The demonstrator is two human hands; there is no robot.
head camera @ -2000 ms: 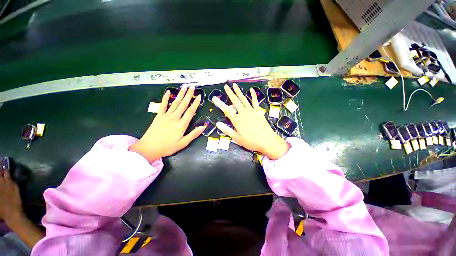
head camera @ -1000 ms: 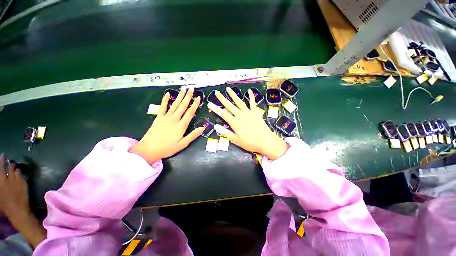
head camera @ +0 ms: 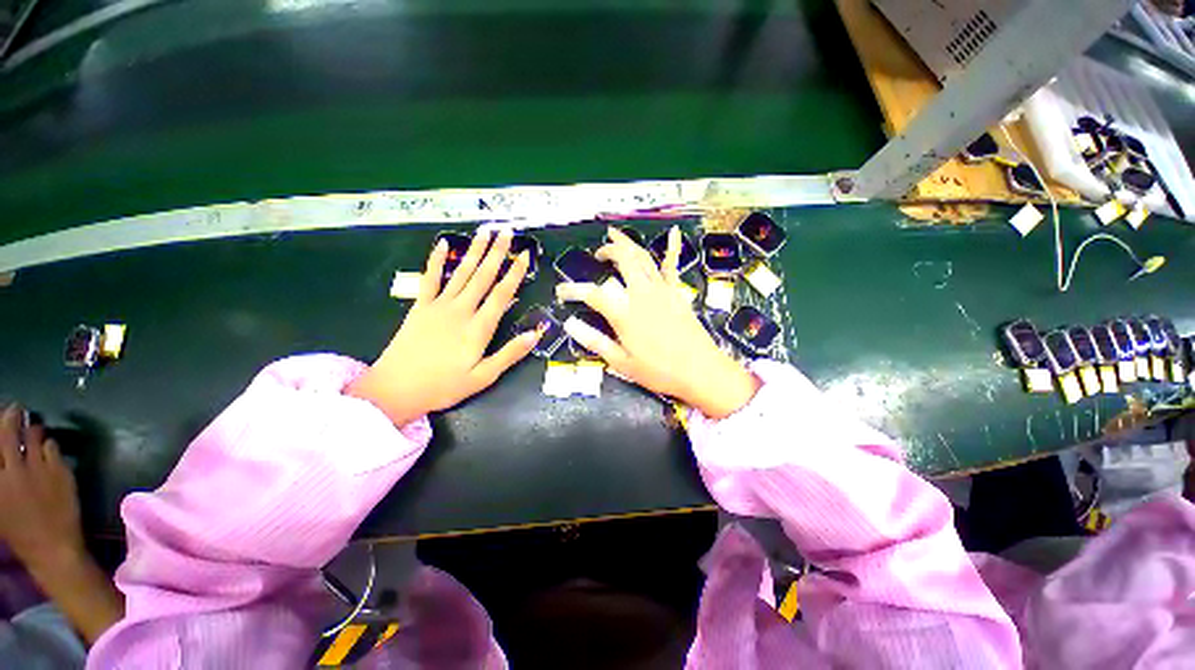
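Observation:
Several smartwatch units (head camera: pixel 720 254) lie in two rough rows on the dark green bench, with black faces, some showing small reddish marks, and white squares (head camera: pixel 571 380) beside them. My left hand (head camera: pixel 452 321) lies palm down with fingers spread over units at the left of the back row, its thumb at a front-row unit (head camera: pixel 539 330). My right hand (head camera: pixel 649 321) is palm down with fingers apart and partly bent over the middle units. Neither hand grasps a unit. The hands hide parts of several units.
A metal rail (head camera: pixel 393 206) runs behind the units, with the green conveyor belt (head camera: pixel 459 92) beyond. Another row of units (head camera: pixel 1094 343) lies at right, near a white cable (head camera: pixel 1064 262). A single unit (head camera: pixel 83 347) lies at left, near another person's hand (head camera: pixel 37 491).
My right hand's fingers have bent and shifted slightly over the units, uncovering more of one back-row unit. My left hand has barely moved. The other person's hand at left has moved a little.

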